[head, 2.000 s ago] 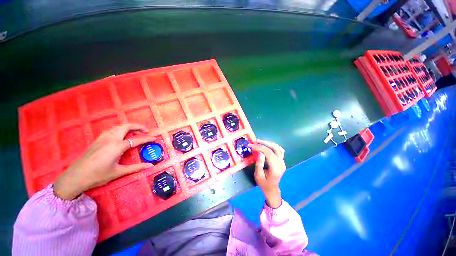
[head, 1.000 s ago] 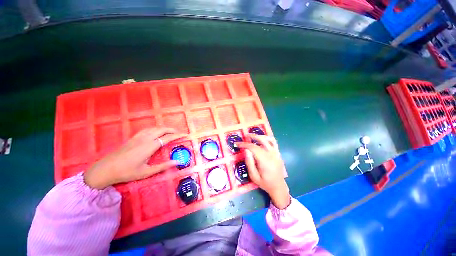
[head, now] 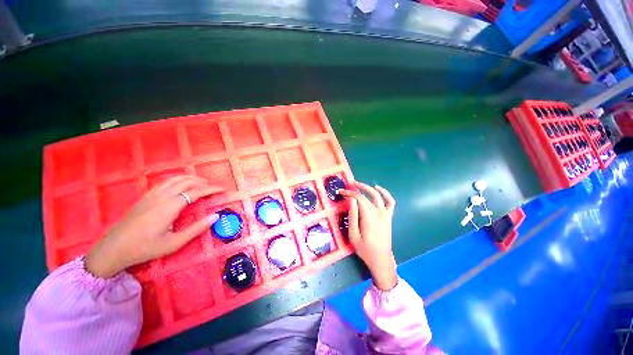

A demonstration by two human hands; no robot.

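The red compartment tray lies tilted on the green bench. Several round smartwatch bodies sit in pockets of its two nearer rows, at the right. My left hand rests over the tray with its thumb at the rim of a blue-lit watch. Beside it is another blue-lit watch. Two watches in the nearest row glow white, and one at the left is dark with dial marks. My right hand has its fingertips at the dark upper right watch and partly covers the watch below it.
Stacked red trays full of dark watches stand at the right. White round heads with thin cords lie on the bench near a black-and-red bin at the edge. A metal rail runs along the far side. Blue floor shows at the lower right.
My right fingertips have moved from the third watch of the upper filled row to its rightmost watch. A second watch in the nearest row now glows white. The view has shifted.
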